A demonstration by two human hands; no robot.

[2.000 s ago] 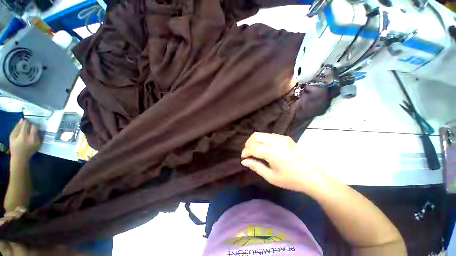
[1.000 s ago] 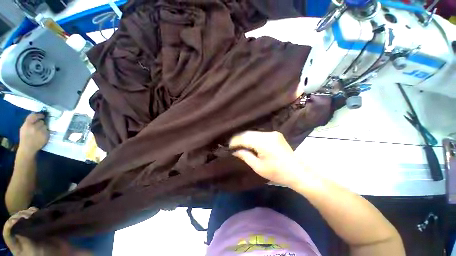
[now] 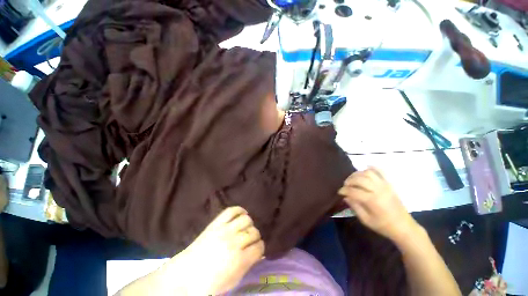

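Observation:
The gathered dark brown fabric [image 3: 191, 115] lies in a large heap left of the needle and spreads toward the lap. The flatter brown piece [image 3: 310, 167] lies right of a puckered seam line [image 3: 283, 167] running from the presser foot [image 3: 288, 119]. The white sewing machine [image 3: 370, 58] has a blue stripe. My left hand [image 3: 234, 248] is closed on the fabric's lower part, near the front of the lap. My right hand [image 3: 373, 202] pinches the fabric's right edge with its fingertips. The fabric under the foot is partly hidden.
Open teal and black snips [image 3: 425, 127] and a dark-handled tool [image 3: 448, 167] lie on the table at right, near a purple phone [image 3: 481, 173]. A brown-handled tool [image 3: 465, 49] lies on the machine. A grey box [image 3: 17, 121] stands at left; part of another person's arm [image 3: 3, 193] shows.
The view has turned right. My left hand has come from the far lower left to the front of the lap. My right hand has moved to the fabric's right edge. The stretched fabric is now slacker.

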